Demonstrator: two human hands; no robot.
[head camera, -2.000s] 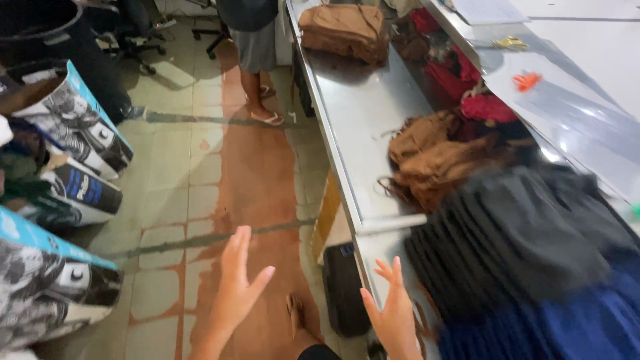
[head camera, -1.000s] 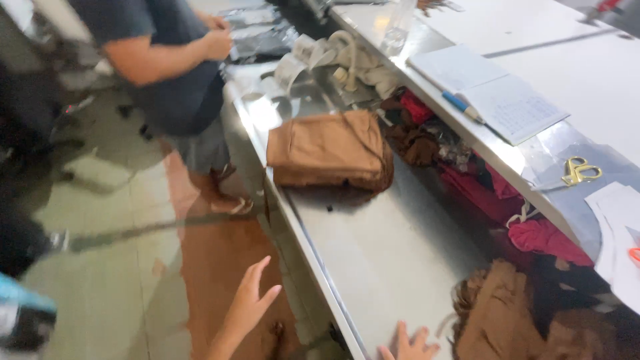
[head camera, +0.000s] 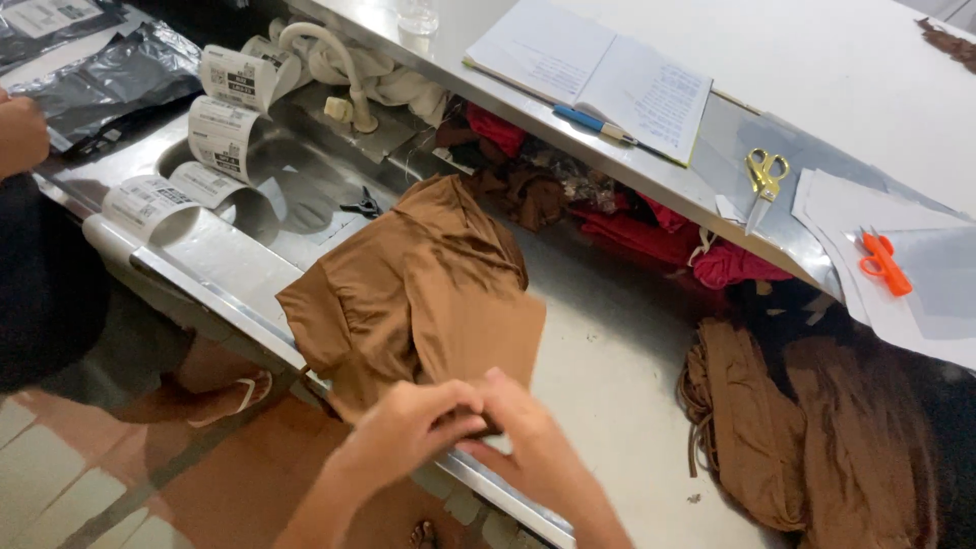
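Note:
Brown fabric (head camera: 427, 282) lies bunched and partly unfolded on the stainless steel counter (head camera: 610, 381), its near edge reaching my hands. My left hand (head camera: 415, 431) has its fingers curled at that edge, close to the steel rim. Beside it, fingertips nearly meeting the left ones, is my right hand (head camera: 522, 438), thumb and fingers bent around the cloth's near corner. The fingers hide most of what lies between them, and both hands are slightly blurred. To the right, a second pile of brown fabric (head camera: 755, 435) with thin cords rests on the counter.
Printed labels (head camera: 221, 137) curl over a sink basin (head camera: 293, 183). A black clip (head camera: 366, 204) lies nearby. The raised white table holds an open notebook (head camera: 595, 76), a pen (head camera: 583, 118), gold scissors (head camera: 765, 179) and orange snips (head camera: 884, 263). Another person's hand (head camera: 21, 133) is near black plastic bags (head camera: 114, 76).
My hands have come together at the brown fabric, which was a compact folded bundle on the counter and now lies looser. The view has moved closer to the counter and sink.

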